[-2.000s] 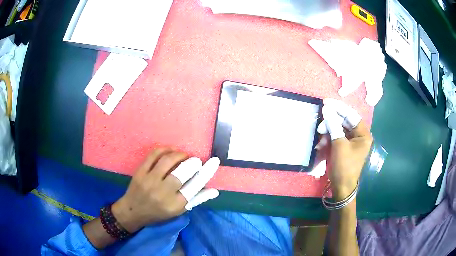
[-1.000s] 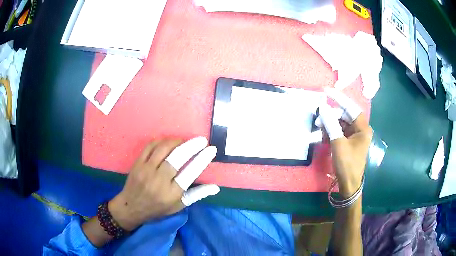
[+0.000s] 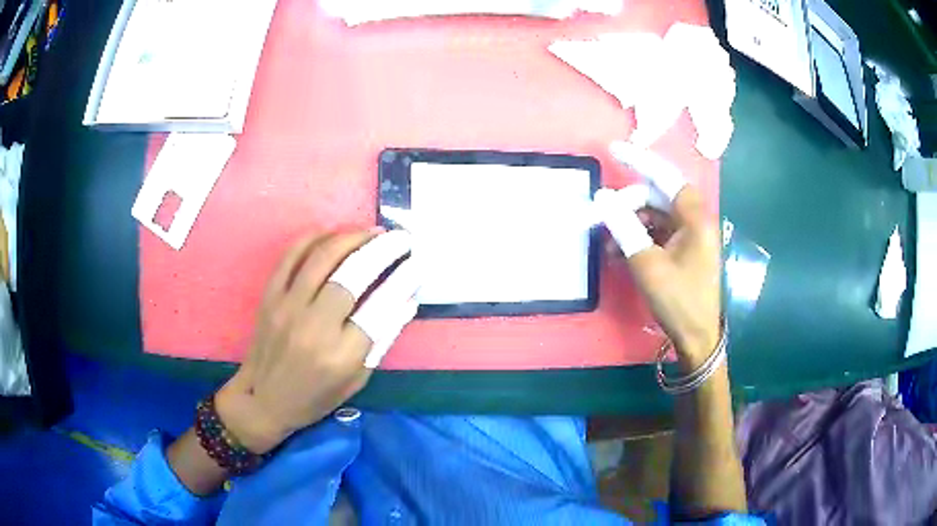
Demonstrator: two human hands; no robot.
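Note:
A black-framed tablet [image 3: 503,231] with a bright white screen lies flat on a red-pink mat [image 3: 277,195]. My left hand [image 3: 329,308], with white finger cots, has its fingertips over the tablet's left edge. A small white strip shows on the left bezel, just above these fingertips. My right hand [image 3: 668,247], also in white cots, is at the tablet's right edge, with thumb and fingertips close together over the bezel. Whether either hand pinches a thin film cannot be told against the glare.
An open white box [image 3: 180,67] and a white card with a cutout [image 3: 185,190] are at left. A crumpled white wipe [image 3: 668,82] lies behind my right hand. Boxes [image 3: 837,72] stand at far right. Clear film [image 3: 745,272] lies right of the mat. Another person's sleeve [image 3: 832,452] shows lower right.
My left hand has moved up and onto the tablet's left edge. My right hand stays at the right edge. The whole view has shifted, so the bench things appear further left and higher.

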